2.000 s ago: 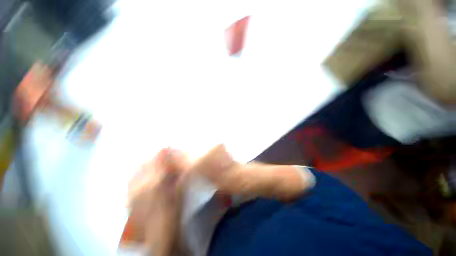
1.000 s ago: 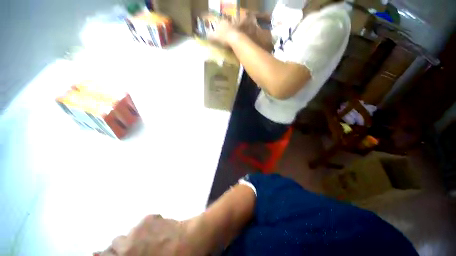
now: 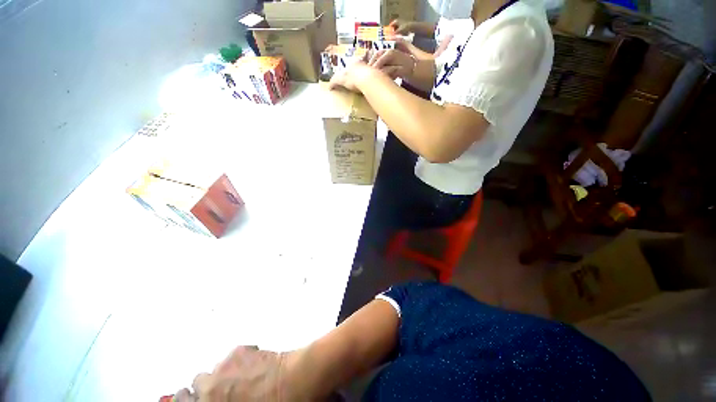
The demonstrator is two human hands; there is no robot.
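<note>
My right hand (image 3: 243, 375) is at the bottom edge, over the white table, back of the hand up. Its fingers are cut off by the picture's edge. A small orange-red bit shows at the fingertips; whether the hand holds it is hidden. My left hand is not in view. Retail boxes (image 3: 218, 207) with orange-red ends and pale orange tops stand together on the table in front of me, apart from my hand.
The white table (image 3: 259, 290) runs away beside a wall. A person in white (image 3: 502, 94) rests hands on a brown carton (image 3: 351, 153). More retail boxes (image 3: 271, 78) and an open carton (image 3: 290, 47) stand behind. A red-orange stool (image 3: 451, 243) and a floor carton (image 3: 600, 275) are right.
The view has swung up and steadied since the first frame, where both my hands showed. My left hand is out of the picture now. My right hand stays low.
</note>
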